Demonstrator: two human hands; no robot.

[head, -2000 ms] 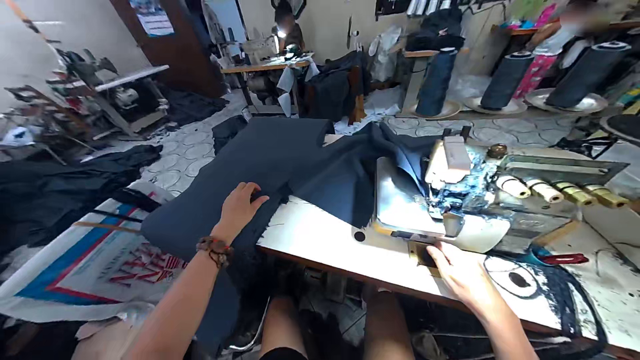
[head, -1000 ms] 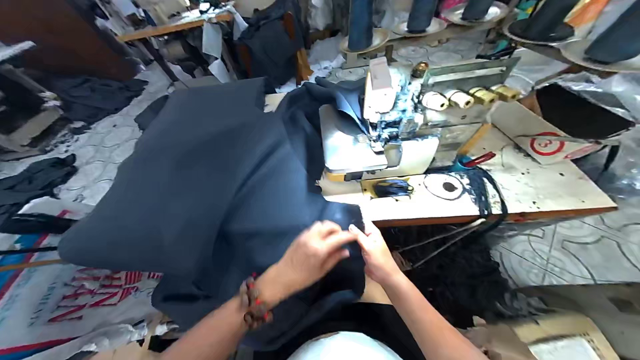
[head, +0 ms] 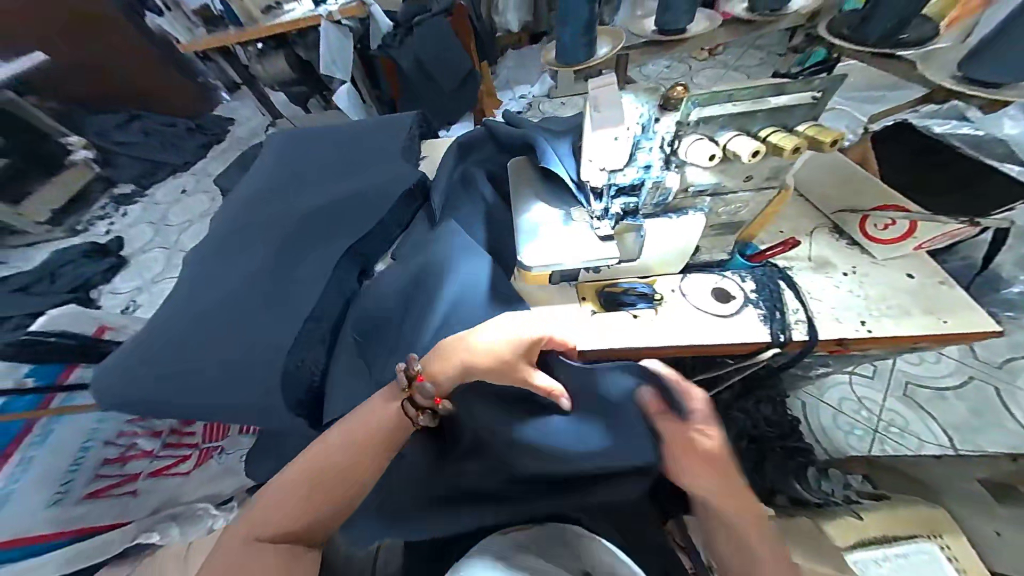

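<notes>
Dark navy fabric (head: 592,428) hangs over the table's front edge into my lap. My left hand (head: 508,356), a beaded bracelet on its wrist, lies on this fabric with thumb and fingers apart. At the fabric's right edge, my right hand (head: 684,424) pinches it between thumb and fingers; it is slightly blurred. Beyond the hands stands an overlock sewing machine (head: 632,160), with part of the cloth lying beside its metal plate and near the presser foot. A folded stack of the same dark fabric (head: 296,240) rests to the left.
The white tabletop (head: 872,296) carries a blue cup (head: 744,256) with a red-handled tool and looped dark cords. An open carton (head: 880,208) sits at the right. Thread cones (head: 576,32) stand behind. A printed sack (head: 152,464) lies at lower left, and cloth scraps (head: 60,272) litter the floor.
Two seconds ago my hands were apart, left on the fabric stack, right at the machine table. They met at the fabric one second ago; now they are spread along it. The view has tilted down.
</notes>
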